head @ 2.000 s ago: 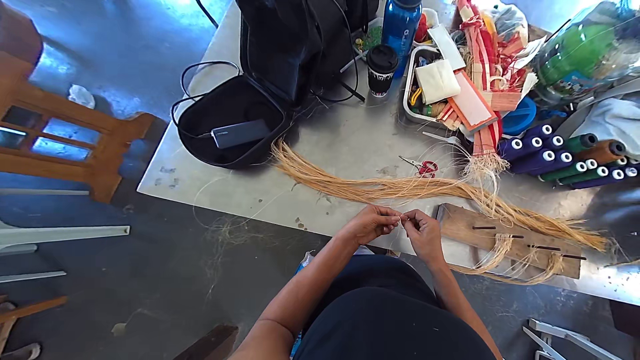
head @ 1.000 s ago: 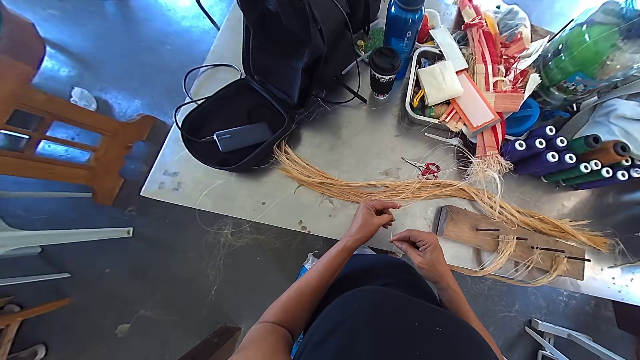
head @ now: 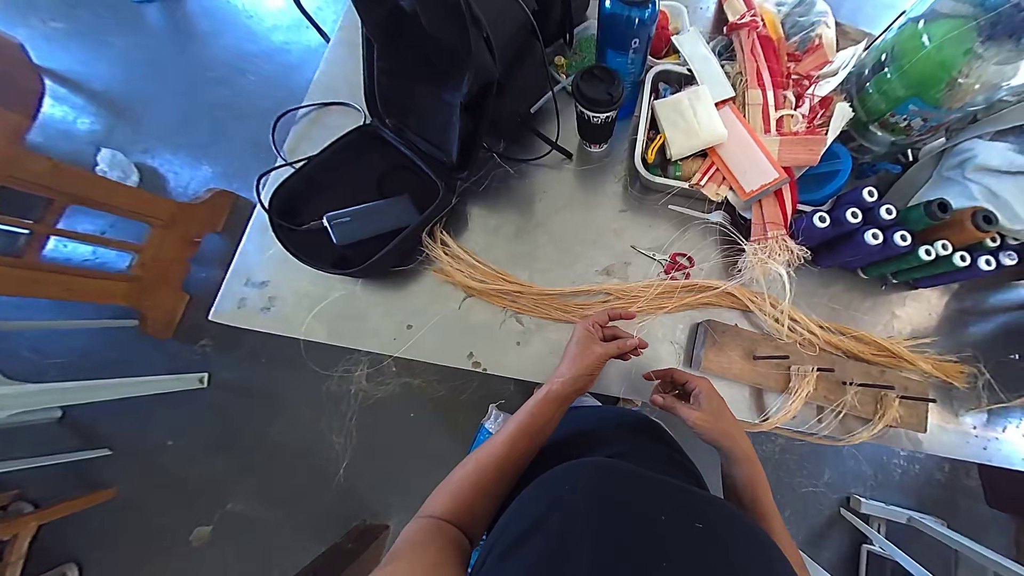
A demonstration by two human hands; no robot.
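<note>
My left hand (head: 602, 349) is over the table's front edge, thumb and index finger pinched on what looks like a thin pale fibre strand. To its lower right, my right hand (head: 694, 404) has its fingertips close together; the fine strand between the hands is barely visible. Just beyond them, a long bundle of straw-coloured fibres (head: 544, 298) lies across the metal table. Right of my right hand sits a wooden board (head: 736, 356) with several dark nails, and looped fibres (head: 800, 392) hang around them. Small scissors with red handles (head: 678, 266) rest behind the bundle.
An open black case (head: 320, 232) holds a power bank (head: 371, 220) at left. Behind stand a lidded cup (head: 597, 108), a blue bottle (head: 626, 48) and a tray (head: 642, 152) of craft supplies. Thread cones (head: 848, 232) lie at right. Loose fibres (head: 352, 384) hang off the table's edge.
My hands were together two seconds ago and are now apart, with the left one further back over the table. The fibre bundle and the board have stayed in place.
</note>
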